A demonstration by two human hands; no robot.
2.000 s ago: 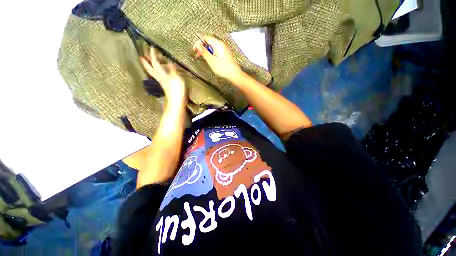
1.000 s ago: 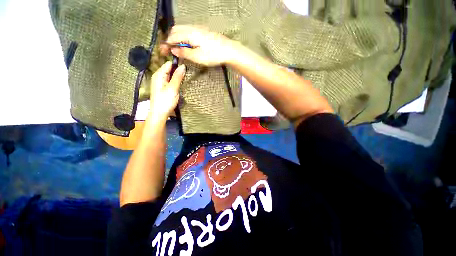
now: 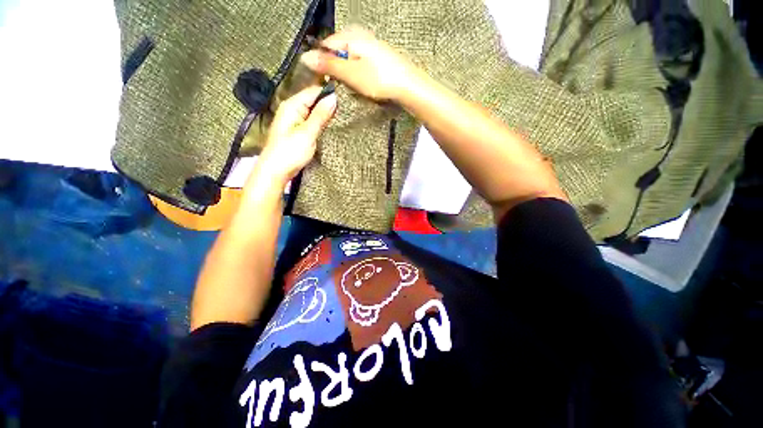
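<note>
An olive jacket (image 3: 343, 175) with black binding and round black knots lies open over the table edge in front of me. My left hand (image 3: 294, 134) pinches its black front edge between thumb and fingers. My right hand (image 3: 355, 63) is just above and touches or nearly touches the same edge. A small dark and blue tool, which looks like thread snips (image 3: 339, 53), shows at its fingers; most of it is hidden in the palm.
Another olive jacket (image 3: 602, 125) with black knots lies to the right, over a pale tub (image 3: 669, 263). The white table (image 3: 50, 92) shows at the left. A round wooden stool (image 3: 188, 216) and a red seat or bin (image 3: 416, 221) are under the table's front edge.
The jacket was bunched and slanted; its front panels now hang straighter towards me. Both hands came together at the front edge. Since one second ago, hands and jacket appear slightly further right.
</note>
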